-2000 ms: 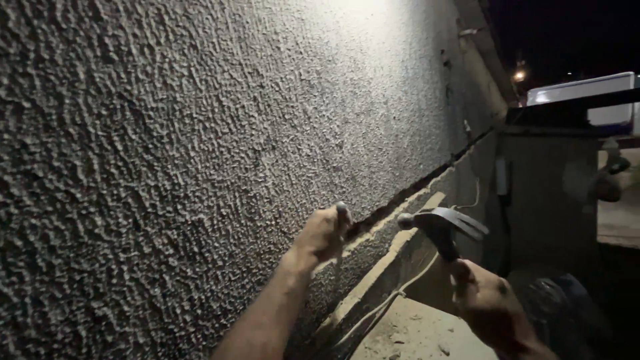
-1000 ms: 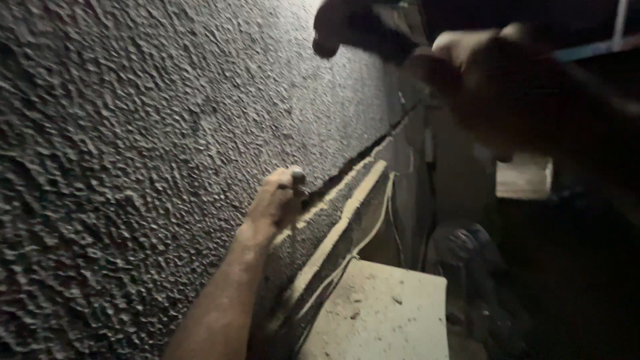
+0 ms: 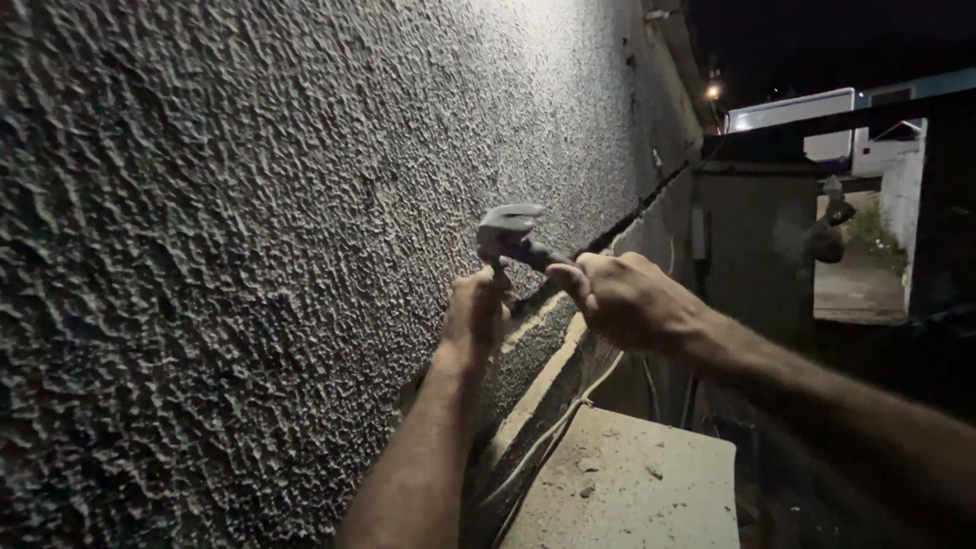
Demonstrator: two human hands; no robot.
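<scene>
My right hand (image 3: pixel 629 301) grips the handle of a claw hammer (image 3: pixel 507 229). The hammer's head is at the top end of a tool held in my left hand (image 3: pixel 476 309); only the tool's end (image 3: pixel 499 265) shows above the fist, so its kind cannot be told. My left fist is close against the rough textured wall (image 3: pixel 305 229), beside a dark groove (image 3: pixel 625 221) that runs along the wall. Pale broken edges (image 3: pixel 537 324) of plaster or mortar line the groove's lower side.
Below the groove, a light-coloured cable (image 3: pixel 560 423) runs along the wall's ledge. A pale flat surface (image 3: pixel 648 488) strewn with bits of debris is under my hands. A large box-like cabinet or wall (image 3: pixel 755 244) stands farther along, with a lit lamp (image 3: pixel 713 92) beyond.
The hammer was low beside my left hand, then raised high at the upper right; now it is down at the tool in my left hand. My left hand has stayed by the groove.
</scene>
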